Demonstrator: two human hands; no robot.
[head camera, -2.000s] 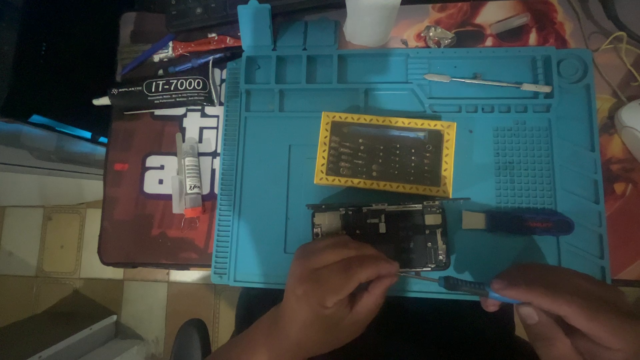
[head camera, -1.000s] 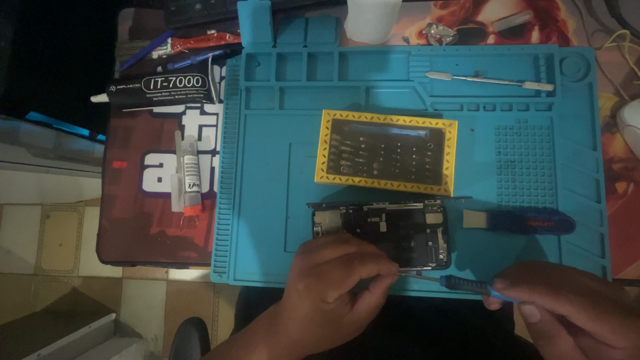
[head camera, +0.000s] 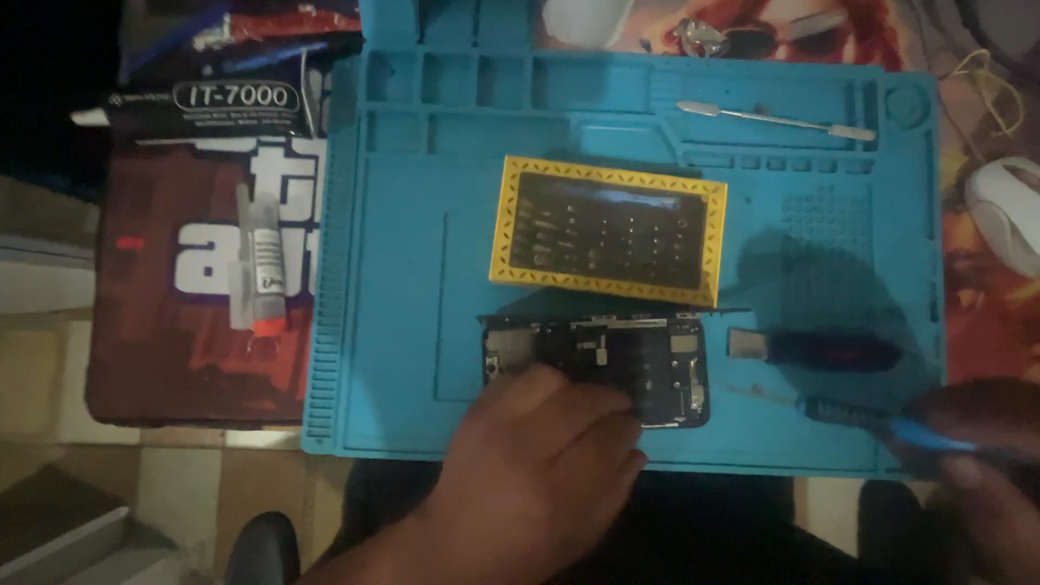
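An opened smartphone (head camera: 650, 366) lies on a blue silicone repair mat (head camera: 390, 325) with its inner parts showing. My left hand (head camera: 544, 447) rests over its lower left part, fingers curled down; whether they pinch something is hidden. At the right, my right hand (head camera: 975, 439) holds a thin screwdriver (head camera: 845, 410) with a blue and dark handle, its tip to the right of the phone and off it. Above the phone is a yellow-framed bit set (head camera: 504, 219). A blade tool with a dark blue handle (head camera: 837, 351) lies just above the screwdriver.
A double-ended metal spudger (head camera: 776, 120) lies in the mat's upper tray. Left of the mat are a black adhesive tube (head camera: 211, 110) and a clear syringe-like tube with an orange end (head camera: 264, 260). A white mouse (head camera: 1007, 211) sits at the right, a white container (head camera: 587, 18) at the top.
The screwdriver in my right hand has moved away from the phone's lower edge, to the right. My left hand has shifted over the phone, its fingers now more curled.
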